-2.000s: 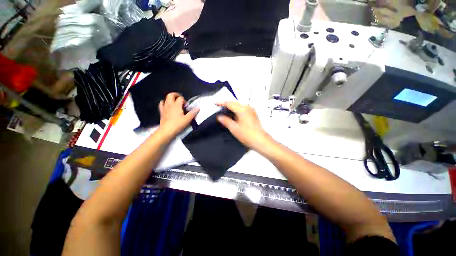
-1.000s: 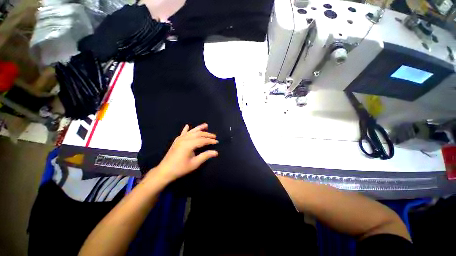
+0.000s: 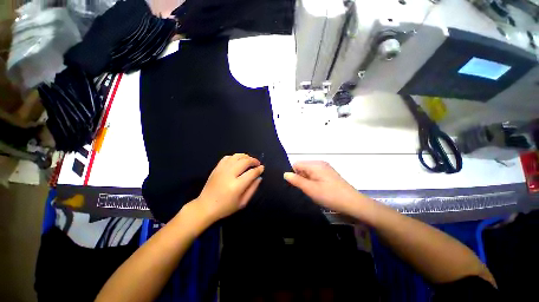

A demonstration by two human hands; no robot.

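A black garment panel (image 3: 204,118) lies spread on the white table, its curved edge to the upper right and its lower part hanging over the table's front edge. My left hand (image 3: 233,181) rests on the panel with its fingers curled together; whether it pinches cloth is hidden. My right hand (image 3: 319,180) holds the panel's right edge between thumb and fingers. The white sewing machine (image 3: 322,47) stands right of the panel, its presser foot area (image 3: 325,97) away from the cloth.
Black-handled shears (image 3: 438,150) lie right of the needle area. Bundles of small black pieces (image 3: 74,109) are at left, with a plastic bag (image 3: 44,44) behind. More black panels (image 3: 236,16) lie at the back. A ruler (image 3: 437,202) runs along the front edge, above blue crates (image 3: 192,259).
The smaller dark piece and white strip handled earlier are out of sight; the large panel now lies spread. My right hand has come from under the panel to its right edge. The view has shifted.
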